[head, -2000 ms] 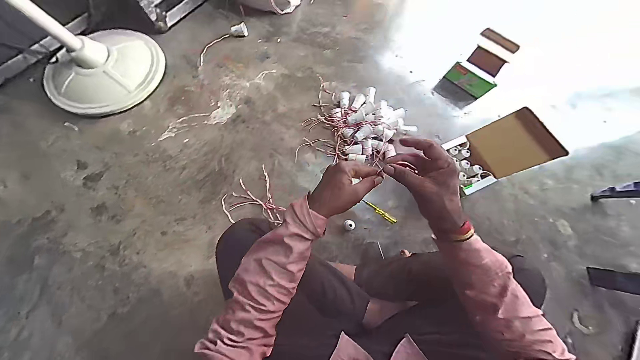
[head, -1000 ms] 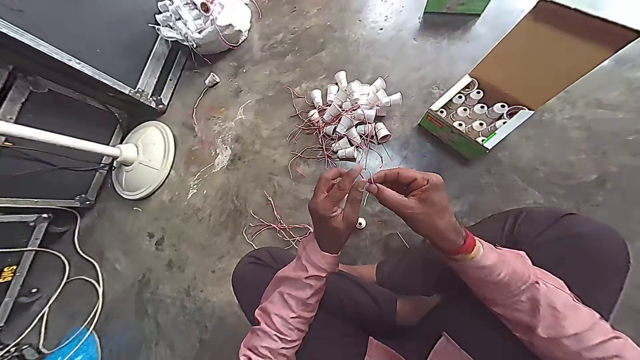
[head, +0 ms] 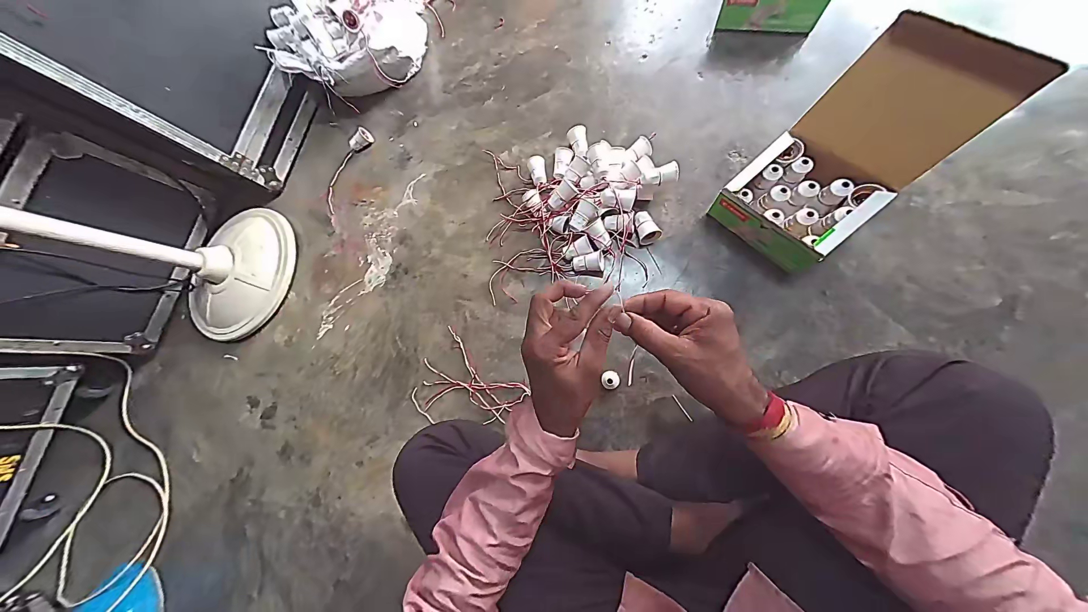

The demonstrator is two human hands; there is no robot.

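Observation:
My left hand and my right hand meet at their fingertips, pinching a thin wire between them. Just beyond the fingers lies a pile of white bulb holders with red and white wire leads. Below the hands, a small white round part rests on the floor beside short wire pieces. Left of my left hand is a loose bunch of red and white wires. Whether the pinched wire joins a holder, I cannot tell.
An open cardboard box of white holders stands at the right, with a green box behind it. One wired holder lies at the left. A white stand base, black cases, a filled white bag and a looped cable are further left.
The view has shifted since two seconds ago. Both hands remain together at the fingertips; the left hand's fingers are more spread than one second ago. A yellow tool seen earliest is not visible now.

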